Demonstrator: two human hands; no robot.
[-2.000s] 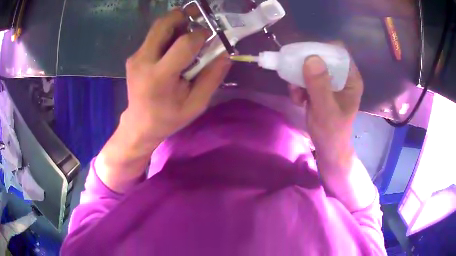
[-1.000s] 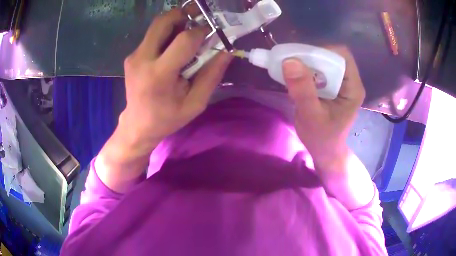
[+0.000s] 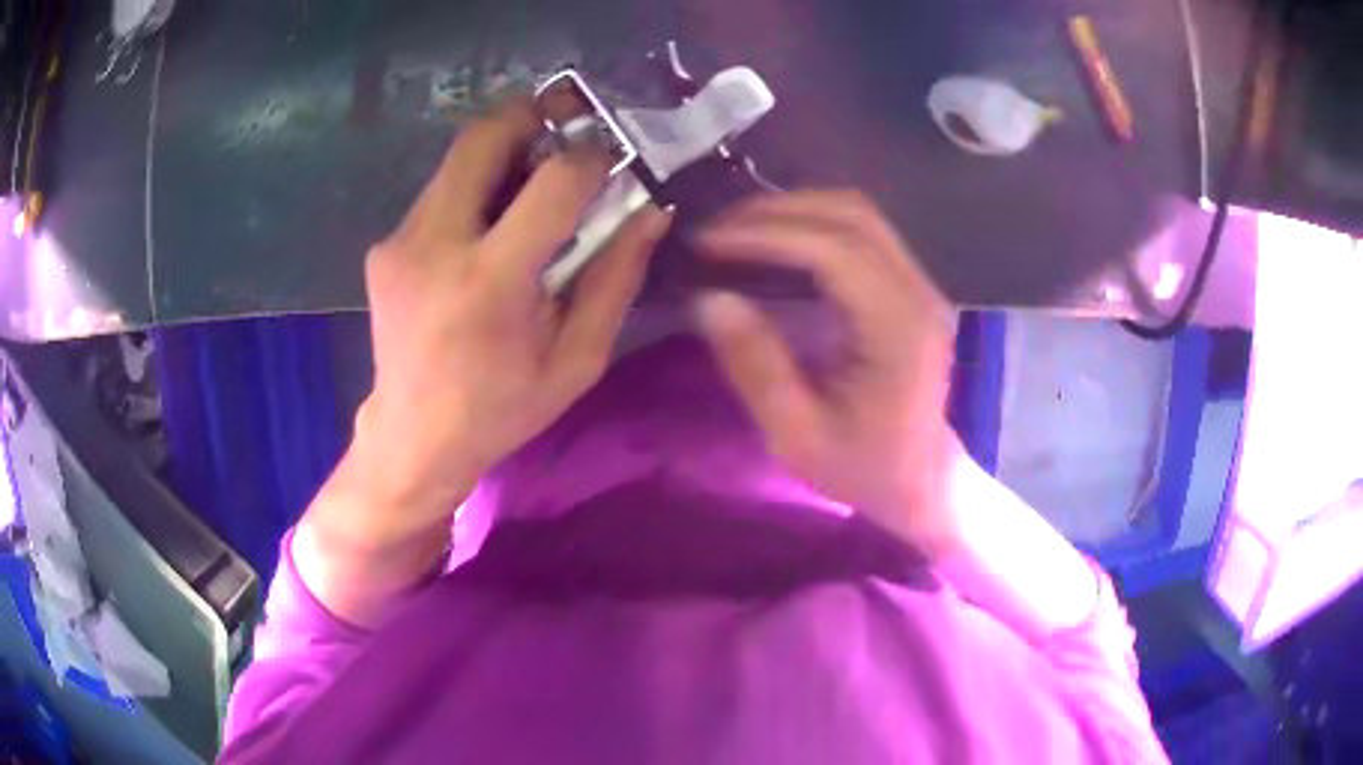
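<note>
A glossy white scooter body (image 3: pixel 688 132) with a shiny metal bracket (image 3: pixel 594 112) across it is held at the upper middle. My left hand (image 3: pixel 486 269) grips its lower left part; the fingers hide some of it. My right hand (image 3: pixel 845 321) is just right of the body, blurred, with thumb and fingers apart and nothing seen in it. The white squeeze bottle (image 3: pixel 984 117) lies on its side on the dark green bench, its yellow nozzle pointing right.
An orange-red stick (image 3: pixel 1100 78) lies right of the bottle on the bench (image 3: pixel 299 180). A black cable (image 3: pixel 1196 284) hangs over the right front edge. A white piece (image 3: pixel 138 18) is at the top left. A grey-green tray (image 3: pixel 142 553) stands lower left.
My right hand has let go of the bottle, which now lies on the bench, and has moved left towards the body. The left hand still holds the body, now slightly lower in view.
</note>
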